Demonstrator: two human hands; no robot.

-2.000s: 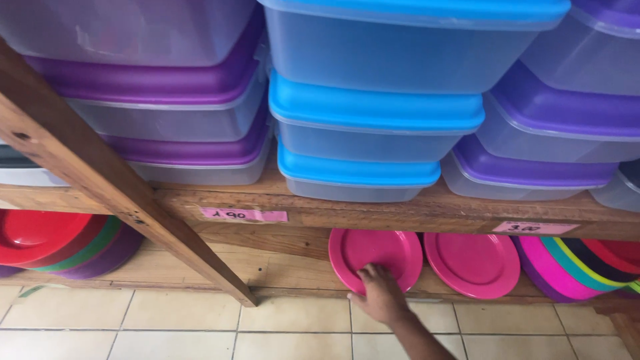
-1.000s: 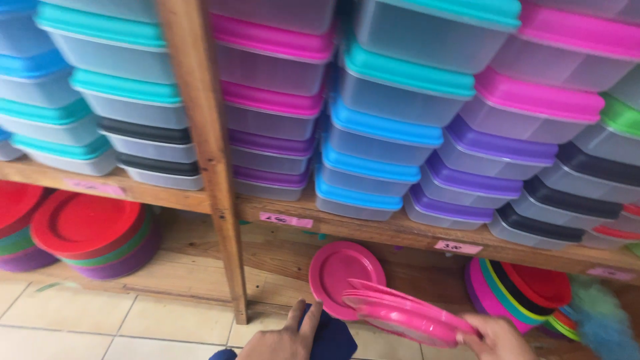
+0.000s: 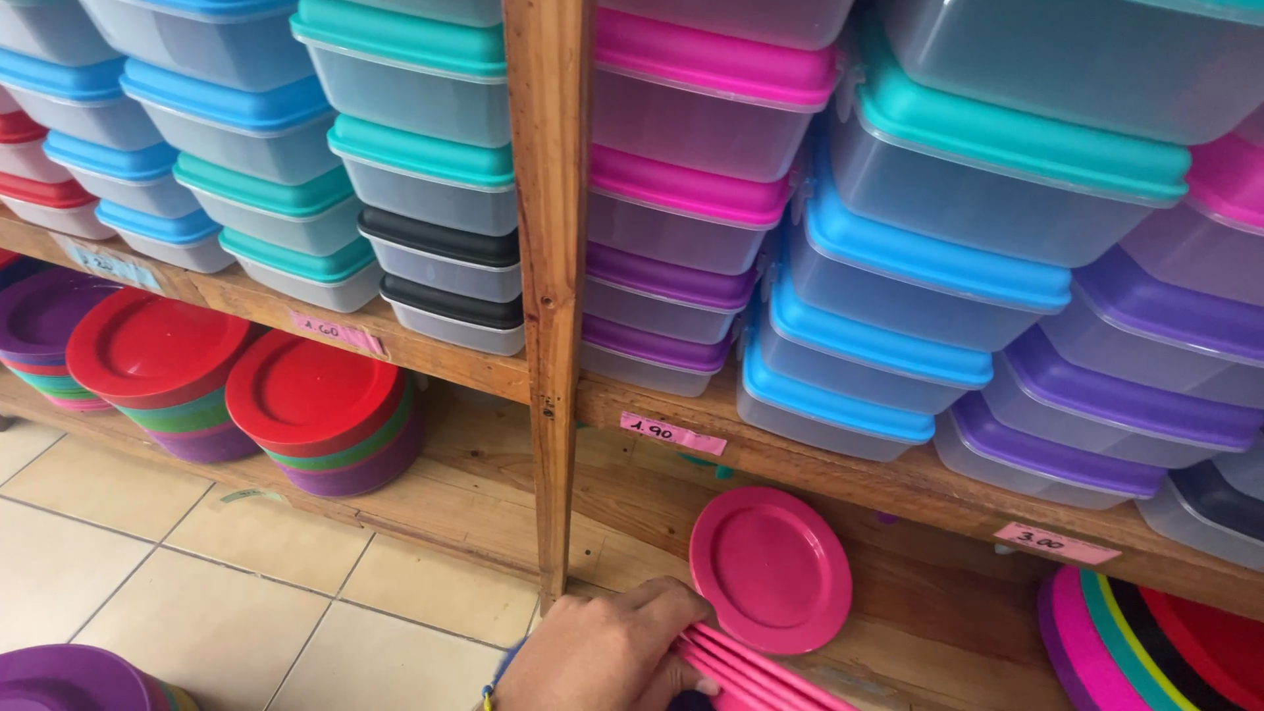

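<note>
My left hand, with a bracelet at the wrist, is at the bottom centre. It grips the edge of several stacked pink plastic plates, fingers above and thumb below; the stack runs out of the frame's lower edge. Just beyond, one pink plate rests on the wooden bottom shelf, its face visible. My right hand is out of view.
A wooden post divides the shelving. Lidded plastic containers crowd the upper shelf. Red-topped plate stacks stand at the left, multicoloured plates at the right. A purple-topped stack is at the lower left.
One second ago my right hand held the pink plates and my left was empty beside them; now my left hand grips them and the right is out of view. The view has shifted left.
</note>
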